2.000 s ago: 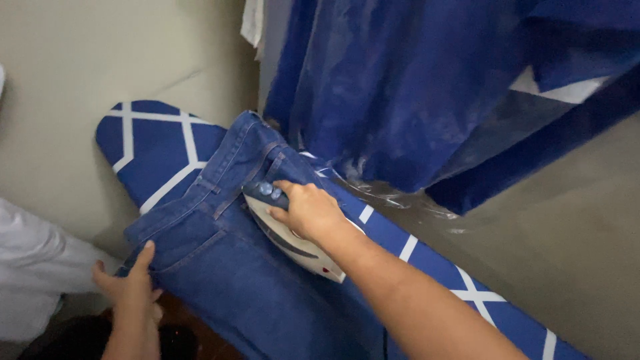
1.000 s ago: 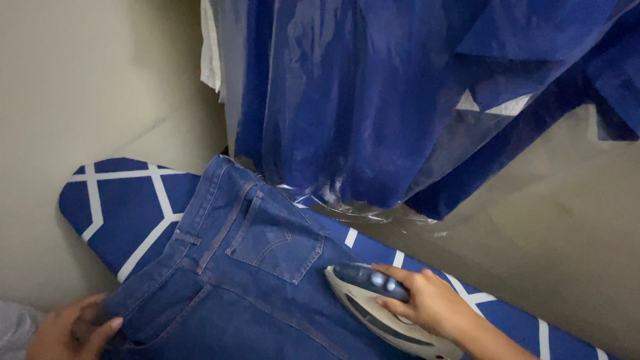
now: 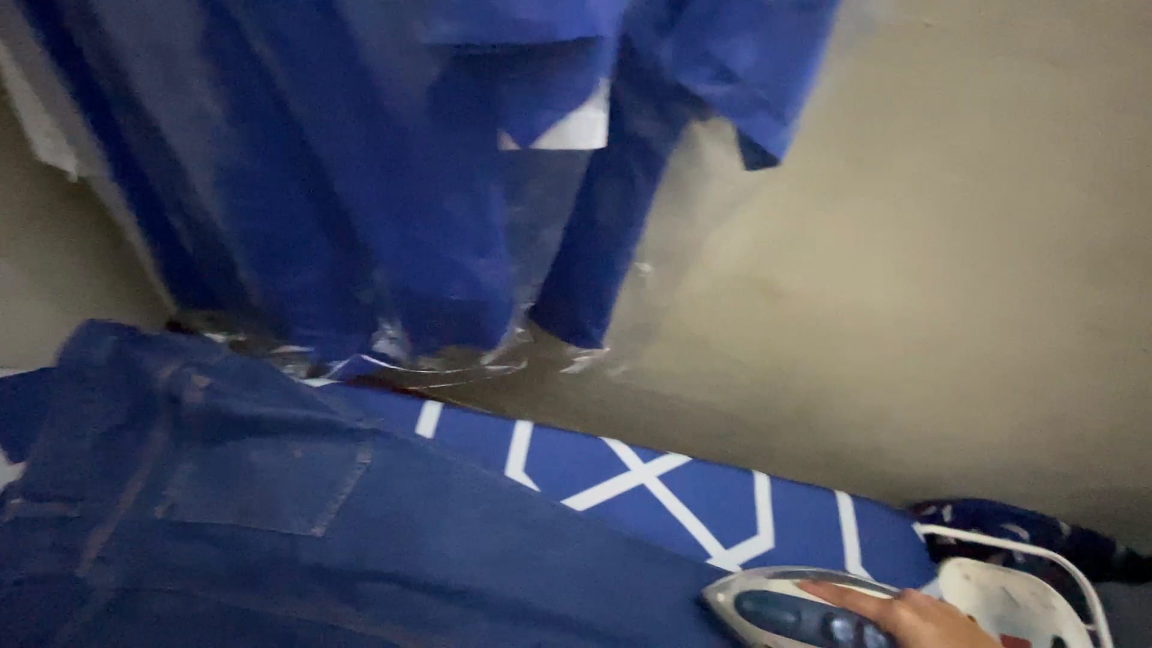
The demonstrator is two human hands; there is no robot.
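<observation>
Blue denim jeans point(image 3: 432, 531) lie spread over an ironing board with a blue and white patterned cover point(image 3: 720, 504). Their back pocket shows at the left. At the bottom right, my right hand point(image 3: 927, 621) is closed on a clothes iron point(image 3: 774, 607) with a light body and dark blue top. The iron's tip points left, at the edge of the jeans by the board cover. My left hand is out of view.
Blue garments point(image 3: 360, 180) in clear plastic hang above the board's far side. A white wire frame point(image 3: 1026, 544) with a pale rest plate point(image 3: 1008, 603) is at the board's right end, near dark patterned fabric point(image 3: 1008, 522). A beige wall point(image 3: 900, 270) stands behind.
My right hand and the iron have moved right along the jeans, away from the back pocket. My left hand, earlier at the waistband, has left the view. The view has swung right.
</observation>
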